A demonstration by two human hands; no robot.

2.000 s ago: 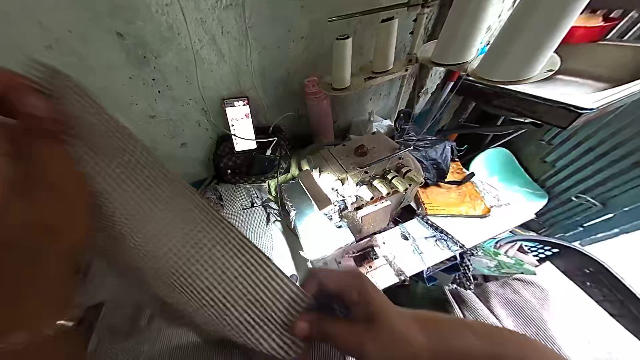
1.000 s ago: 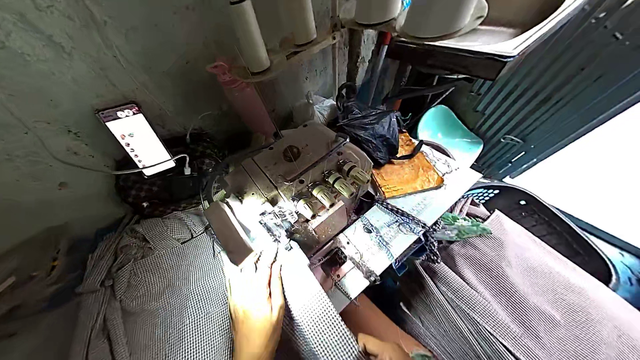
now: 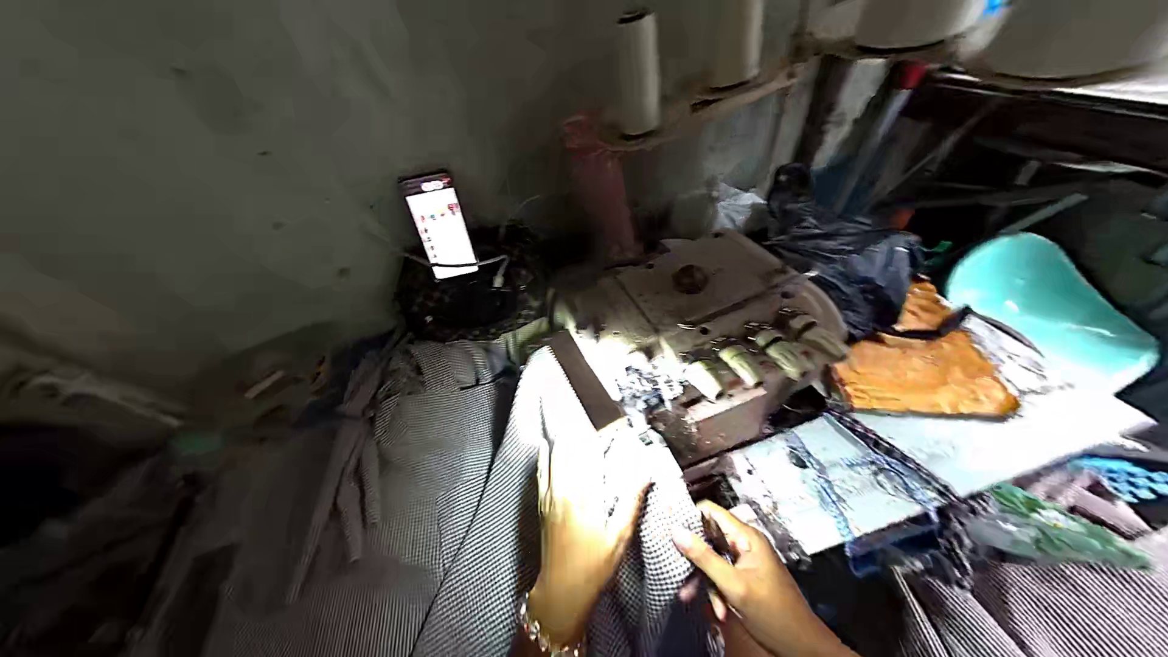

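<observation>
An overlock sewing machine point(image 3: 693, 319) stands in the middle, its lamp glaring on the needle area. My left hand point(image 3: 589, 502) lies flat on a black-and-white patterned fabric point(image 3: 484, 547) just in front of the presser area; its fingertips are washed out by the light. Close by on the right, my right hand point(image 3: 744, 570) pinches the edge of the same fabric between thumb and fingers. The cloth runs from the machine down towards me and spreads to the left. Glare hides the needle and the exact seam.
A lit phone point(image 3: 440, 225) leans on a dark bag behind the machine. Thread cones point(image 3: 639, 78) stand above. To the right are a black plastic bag point(image 3: 835, 242), an orange cloth point(image 3: 926, 365), a turquoise plastic basin point(image 3: 1049, 301) and more fabric point(image 3: 1077, 602).
Two seconds ago the fabric was held raised across the view; now it lies at the machine under my left hand. My right hand has come up beside the left since one second ago.
</observation>
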